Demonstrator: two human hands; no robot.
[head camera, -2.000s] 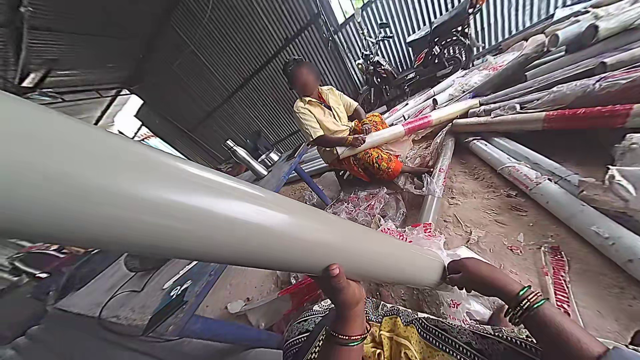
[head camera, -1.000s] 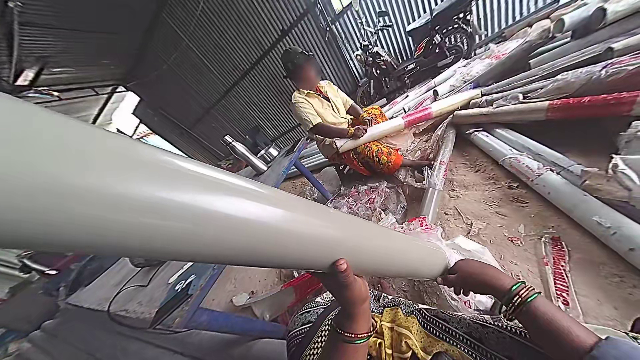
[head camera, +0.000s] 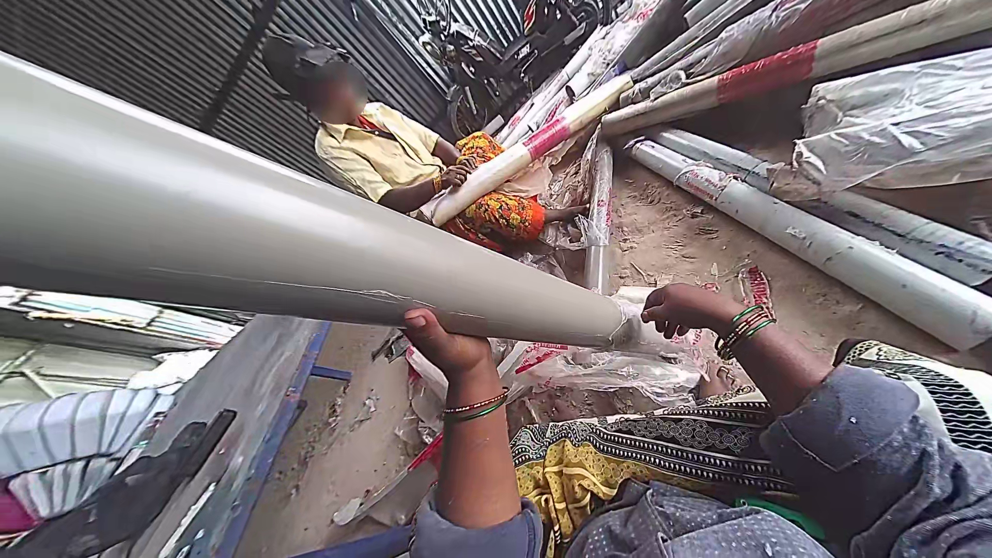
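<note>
A large grey plastic pipe (head camera: 310, 240) runs from the upper left edge down to the middle of the head view. My left hand (head camera: 451, 347) supports its underside, thumb against the wall and the other fingers hidden beneath. At the pipe's lower right end, my right hand (head camera: 686, 310) has bent fingers beside clear film that sticks out past the rim; it seems to pinch the film. Crumpled clear plastic wrap with red print (head camera: 589, 370) lies below that end.
A person (head camera: 387, 155) sits beyond the pipe, hands on a white and red wrapped pipe (head camera: 535, 147). More wrapped pipes (head camera: 814, 240) lie on the dirt floor at right. A blue-edged table (head camera: 271, 449) stands at lower left. Motorcycles (head camera: 496, 62) are parked behind.
My right hand has come off the pipe's end to just beyond it, and clear film now shows there. My left hand still supports the pipe from below. The view has shifted.
</note>
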